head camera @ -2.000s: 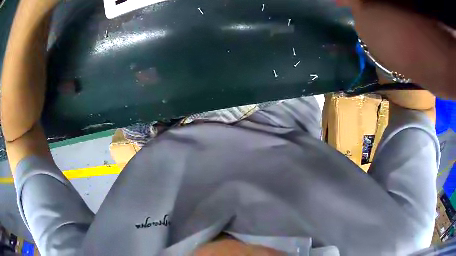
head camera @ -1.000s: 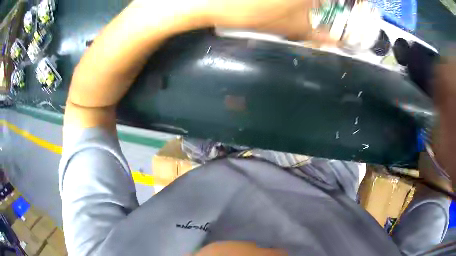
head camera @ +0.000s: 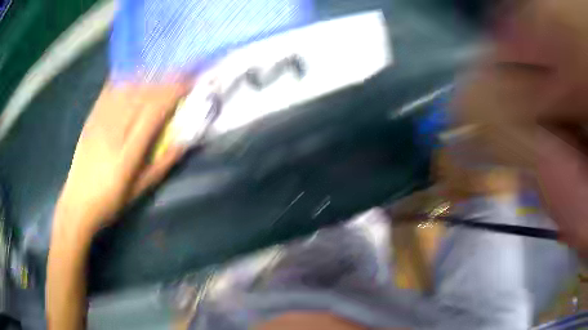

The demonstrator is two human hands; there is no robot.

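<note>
The picture is strongly blurred. A long white plastic housing (head camera: 348, 51) with dark openings lies slanted on the dark green surface. My left hand (head camera: 126, 135) is at its left end, thumb and fingers around a circuit board module (head camera: 166, 136) with a yellow part, at or in the housing's end. My right hand (head camera: 529, 97) is large and blurred at the upper right, close to the camera; its fingers and anything in them cannot be made out. A blue tray (head camera: 132, 38) with a glittering silver mass lies just behind the housing.
The dark green bench surface (head camera: 258, 174) has a few blurred pale streaks near its front edge. A black cord (head camera: 503, 227) runs at the right, below my right hand. A brown cardboard box (head camera: 412, 251) stands below the bench edge.
The view has shifted, bringing the housing and blue tray to the upper left and middle. My left hand now shows at the left with the module. The board modules at far left have left view.
</note>
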